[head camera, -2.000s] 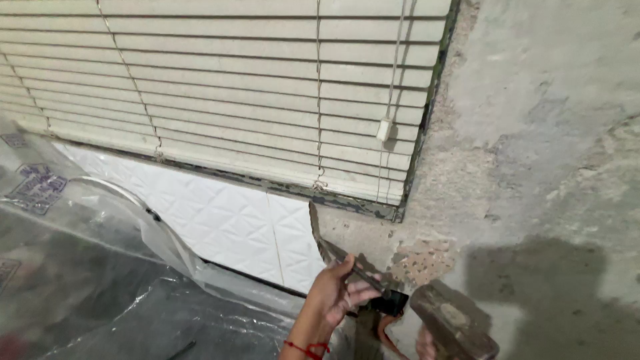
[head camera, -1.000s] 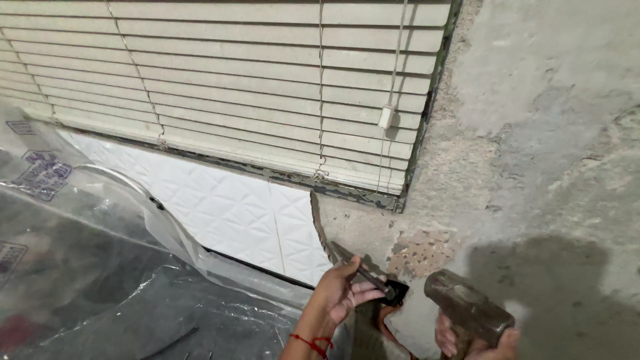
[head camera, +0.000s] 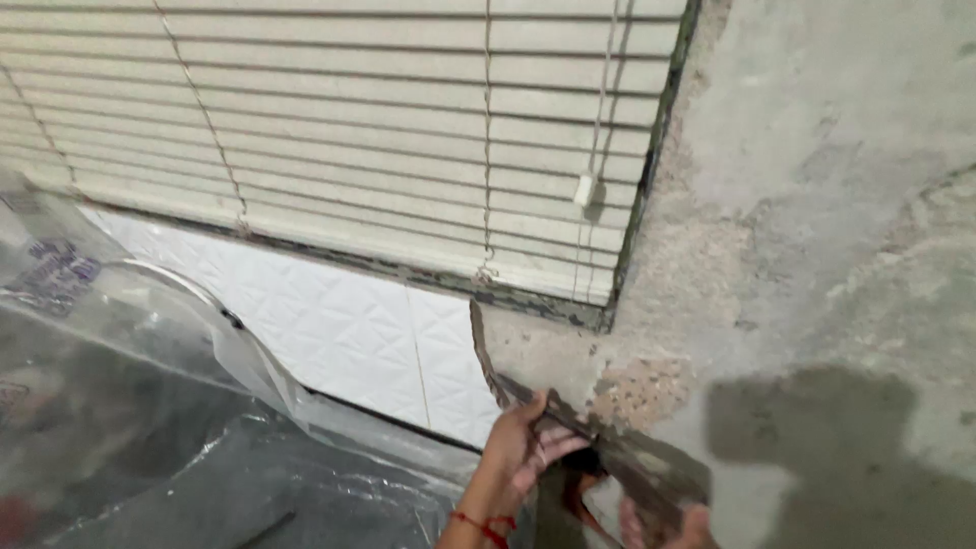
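My left hand (head camera: 534, 442), with a red cord bracelet at the wrist, holds a metal chisel (head camera: 545, 408). The chisel's tip lies by the broken edge of white embossed wall tiles (head camera: 343, 335). At the bottom right, my right hand (head camera: 671, 526) grips a heavy hammer (head camera: 659, 473), blurred, whose head is at the chisel's rear end. Whether the two touch cannot be told. Just below the chisel is a dark hole (head camera: 583, 461) in the wall with an orange-brown rim.
A window with closed horizontal blinds (head camera: 343, 130) stands above the tiles. Its pull cord ends in a white tassel (head camera: 585, 191). Clear plastic sheeting (head camera: 191, 427) covers the lower left. Rough plastered wall (head camera: 823, 229) fills the right, with a pitted patch (head camera: 644, 389).
The hammer in my right hand has moved left and up to the rear end of the chisel; one second ago it was held apart, to the right. My left hand keeps the chisel by the tile edge.
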